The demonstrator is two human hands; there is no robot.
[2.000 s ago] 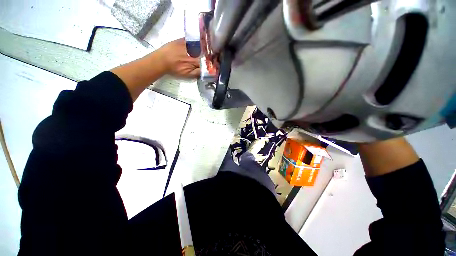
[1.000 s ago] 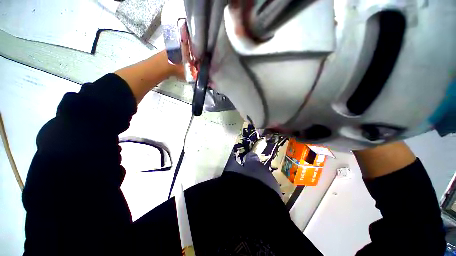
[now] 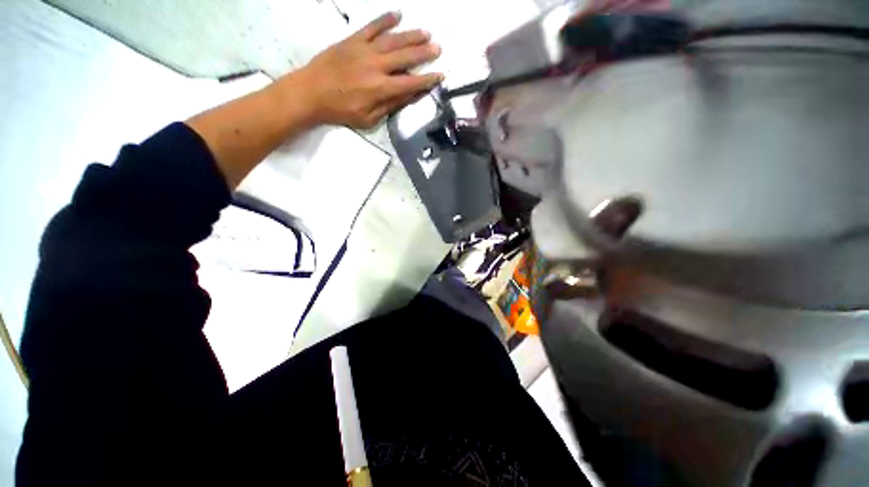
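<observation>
The straight-knife cutting machine (image 3: 705,190) fills the right side, its silver motor body large, close and partly blurred. Its grey base plate (image 3: 446,181) with screws shows on the table at the centre, over the table's edge side. My left hand (image 3: 367,76) lies with fingers spread on the white paper marker (image 3: 333,24), just left of the machine's front, holding nothing. My right hand is not visible; the machine body covers the right side. The knife edge cannot be made out.
Cut pieces with dark edges (image 3: 257,243) lie on the pale green table (image 3: 372,257) left of the base plate. Scraps and part of an orange box (image 3: 522,314) show below. A white stick (image 3: 347,404) juts in at the bottom. A tan strip (image 3: 11,352) is at far left.
The machine has turned and now covers the right side, hiding the right forearm. More of its base plate shows. My left hand has come out from behind the machine's front, fingers spread. The grey block is out of view.
</observation>
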